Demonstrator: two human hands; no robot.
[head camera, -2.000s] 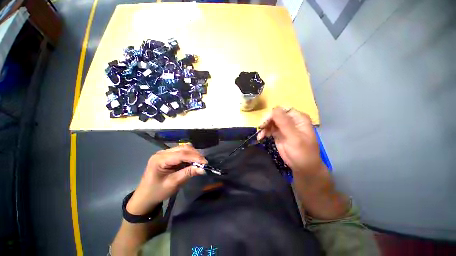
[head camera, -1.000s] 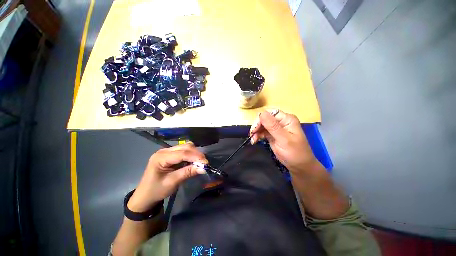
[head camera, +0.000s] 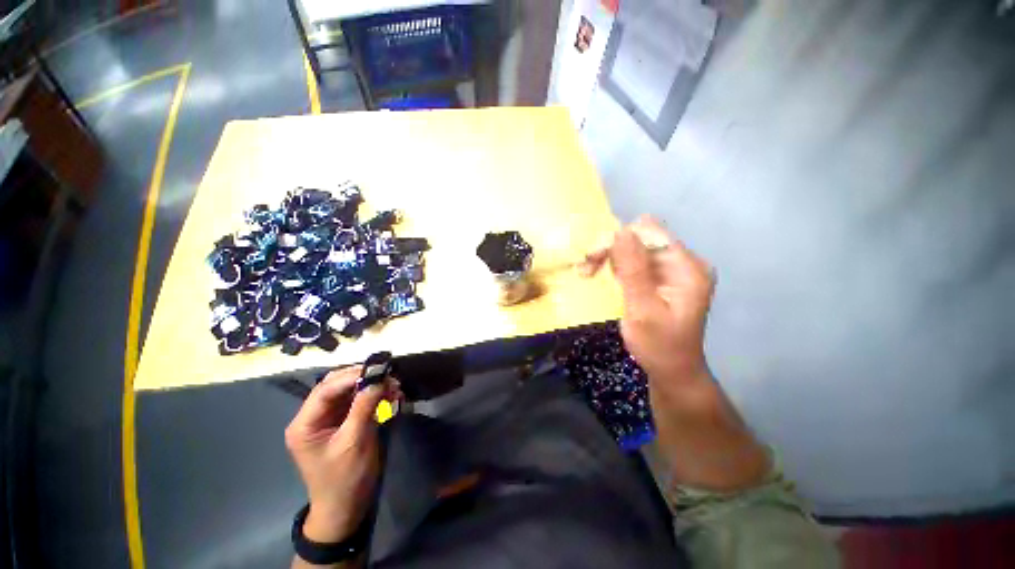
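Observation:
A black tab (head camera: 375, 370) with a silver glint is pinched in the fingertips of my left hand (head camera: 340, 428), just below the table's near edge. My right hand (head camera: 664, 291) is raised at the table's right edge, fingers closed together; a blurred thin streak near its fingertips may be the applicator. The pale cup (head camera: 512, 287) with an uneven black top stands on the right of the table. A pile of black tabs with silver rings (head camera: 317, 272) lies on the left of the table.
The yellow-tan tabletop (head camera: 445, 150) lies in front of me. A blue crate (head camera: 637, 436) with many small dark pieces is below its right near edge. A blue basket (head camera: 414, 50) is beyond the table. My dark apron (head camera: 523, 478) covers my lap.
The view has tilted up. My left hand has moved left towards the table edge with the tab, now turned upward. My right hand has moved away from the tab, up and right.

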